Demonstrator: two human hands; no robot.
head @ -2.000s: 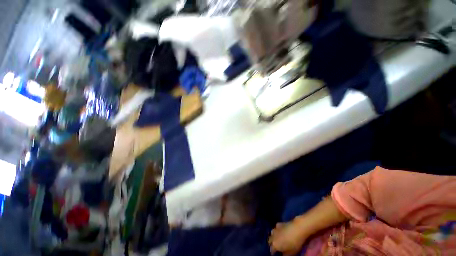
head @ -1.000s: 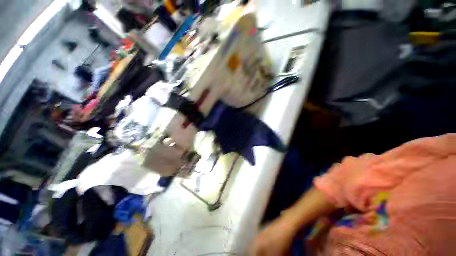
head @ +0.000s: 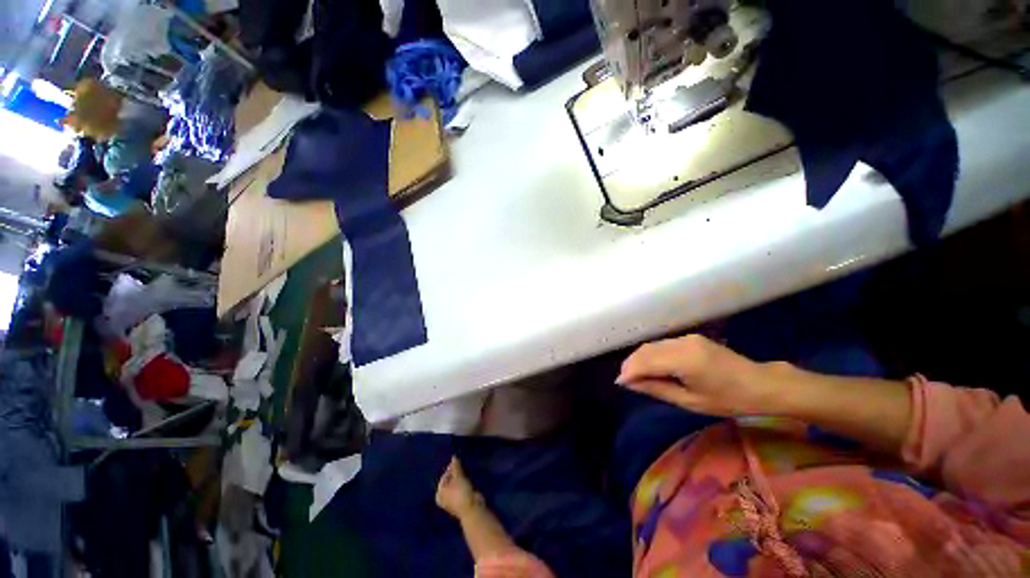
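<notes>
My right hand [head: 695,375] is in front of the table edge, its fingers curled together and no cloth visible in it. My left hand [head: 455,492] is lower, against navy cloth [head: 395,491] below the table; its grip on the cloth is unclear. A long navy piece [head: 384,271] lies over the table's left end and cardboard. The sewing machine's needle area [head: 644,113] is lit, with no cloth under it. A navy piece with a notched edge [head: 864,102] lies right of the needle and hangs over the table edge.
The white table [head: 508,260] has a rounded front edge. Brown cardboard [head: 418,152], a blue crumpled bundle [head: 424,77] and white and navy pieces [head: 497,34] lie left of the machine. Cloth piles and a metal rack [head: 141,429] stand at far left.
The view has swung back from the machine's right side to the table's left end. My left hand has come into view. My right hand is higher, near the table edge.
</notes>
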